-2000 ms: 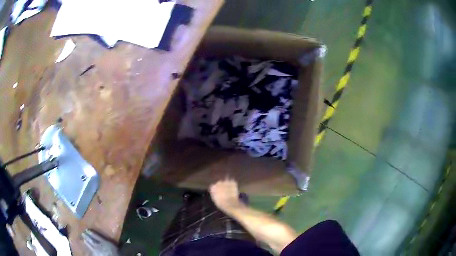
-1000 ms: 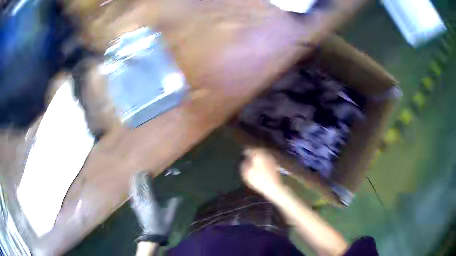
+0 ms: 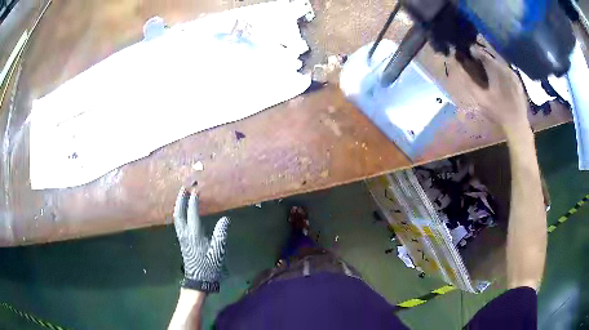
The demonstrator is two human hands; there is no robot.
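Note:
The cloth cutter point(image 3: 510, 29), blue and dark grey, stands at the upper right. Its silver base plate point(image 3: 413, 109) rests on the wooden table near the front edge. My bare right hand point(image 3: 500, 90) is at the cutter's dark handle, fingers partly hidden and seemingly wrapped round it. My left hand point(image 3: 199, 242), in a grey mesh glove, is open and empty, its fingertips over the table's front edge. A large white-topped piece point(image 3: 168, 97) with a jagged right end lies at the left and middle of the table.
The worn brown table point(image 3: 271, 151) bears small scraps. Below its edge at the right stands a cardboard box point(image 3: 429, 225) full of scraps. White and dark pieces point(image 3: 539, 90) lie right of the cutter. The green floor has yellow-black tape point(image 3: 426, 296).
The view has swung left towards the table. My right hand has moved from beside the box up to the cutter. The large white piece is now in full view.

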